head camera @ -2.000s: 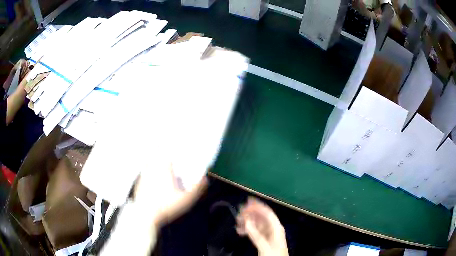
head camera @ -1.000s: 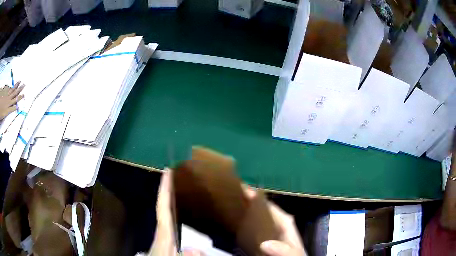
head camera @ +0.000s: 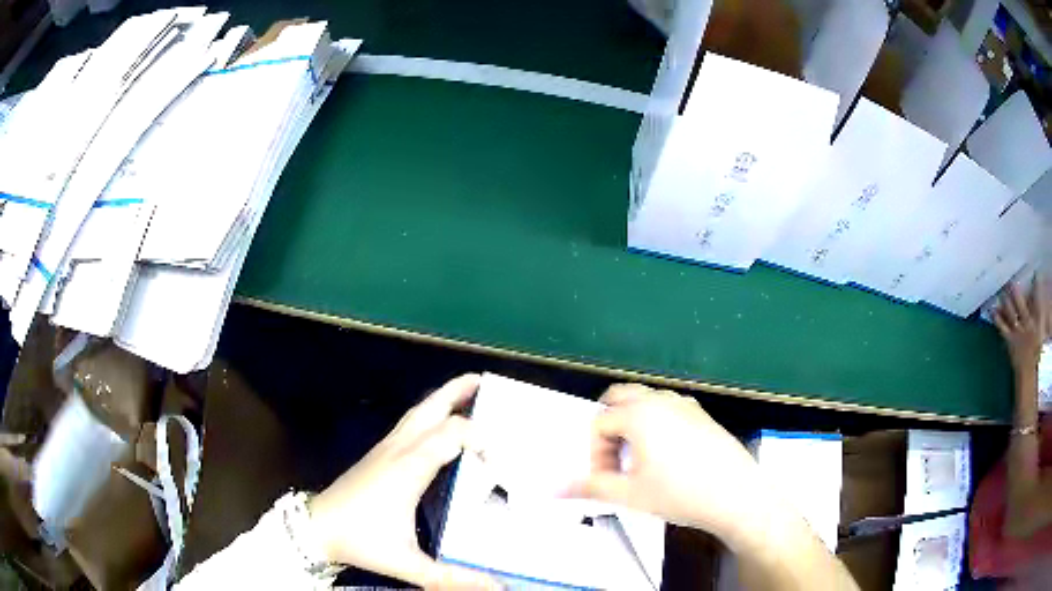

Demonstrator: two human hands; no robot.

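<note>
A white carton [head camera: 519,439] with a blue edge line is held in front of the bench edge, its flap end facing me, with flaps folded inward and small dark gaps between them. My left hand [head camera: 398,491] grips its left side. My right hand [head camera: 675,462] is on the flaps at its upper right, fingers bent against them; its fingertips are blurred. The carton's far end is hidden. A stack of flat white blanks [head camera: 237,150] with blue stripes lies fanned at the left of the green bench.
Open-topped white cartons [head camera: 733,173] stand in a row at the right of the bench [head camera: 461,231]. Another person's hand [head camera: 1021,318] is at the row's right end. Brown bin with scrap [head camera: 115,404] is at lower left. White cartons [head camera: 802,473] lie below the bench edge at right.
The flat blank has been lifted from the stack and opened into a carton. Its brown inside faced me one second ago; now its white flap end does. Another person's hand has come to the row.
</note>
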